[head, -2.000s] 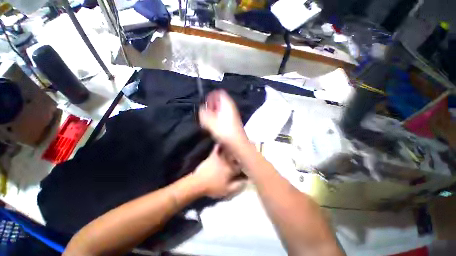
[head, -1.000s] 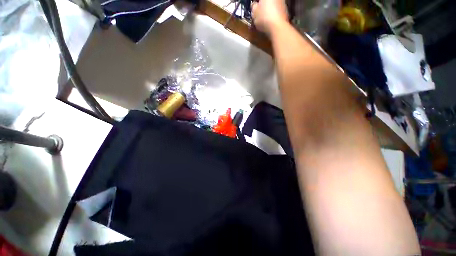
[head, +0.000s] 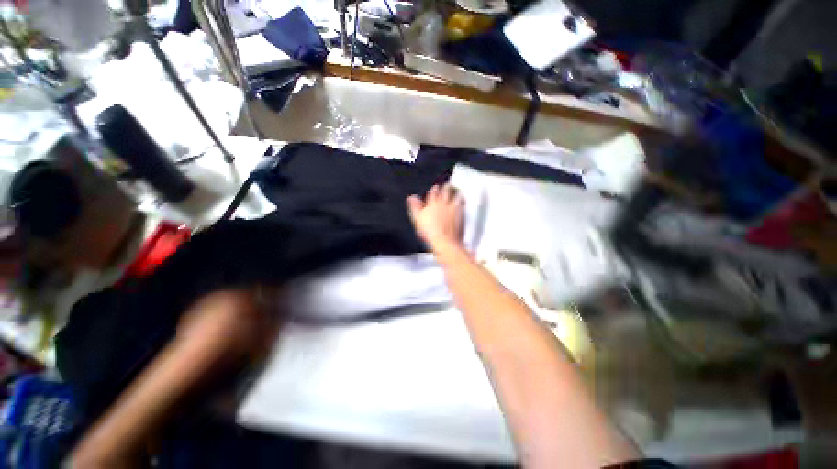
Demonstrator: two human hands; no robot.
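Note:
A black garment body [head: 340, 197] lies heaped over the table, left of the machine. A white-to-pale-grey facing piece [head: 381, 284] with a dark edge lies across the front of the black cloth, between my hands. My right hand [head: 439, 218] rests on the cloth near the middle, fingers spread, at the edge of a pale area. My left hand [head: 229, 325] is at the left end of the facing piece, strongly blurred; its fingers cannot be made out. The white sewing table top [head: 385, 376] shows below the facing piece.
The off-white sewing machine arm [head: 551, 206] is at the right, blurred. A red case [head: 161, 249] and a dark cylinder [head: 142, 151] are at the left. A blue basket [head: 41, 408] is at lower left. A wooden-edged ledge [head: 413, 81] with clutter runs behind the table.
The view has swung back from the ledge behind the table. My right hand has come back from that ledge onto the cloth. My left hand is in view again, and the pale facing piece shows.

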